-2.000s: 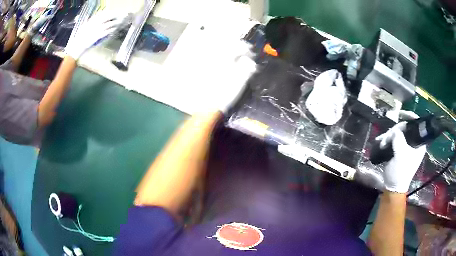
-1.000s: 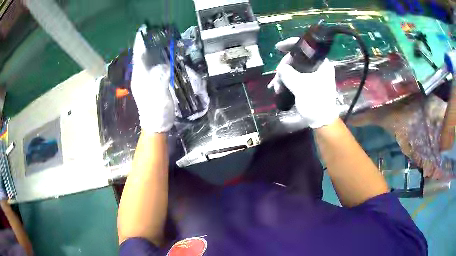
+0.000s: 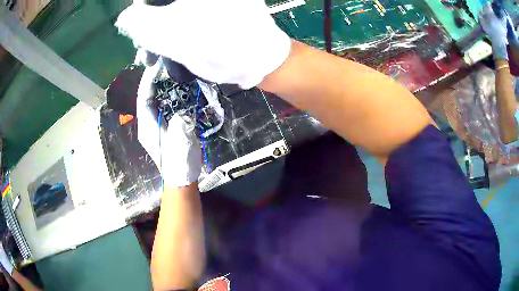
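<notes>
My left hand (image 3: 173,139), in a white glove, holds a dark assembly (image 3: 181,98) with small metal details and thin blue edges, over the black mat. My right hand (image 3: 219,40), also gloved in white, is large near the top edge, above the assembly. A dark part of the tool shows under its fingers at the assembly's upper side; most of the tool is hidden by the glove. White crumpled cloth (image 3: 215,108) shows behind the assembly.
The scratched black mat (image 3: 242,128) has a silver-white slotted strip (image 3: 244,166) at its front edge. A pale board (image 3: 94,165) with a picture sheet (image 3: 50,193) lies left. A red-green surface is right. Another person's gloved hand (image 3: 494,31) is far right.
My right hand has moved left and up from beside the grey box to above the assembly. The grey box is now hidden behind it. My left hand has moved slightly lower, still holding the assembly.
</notes>
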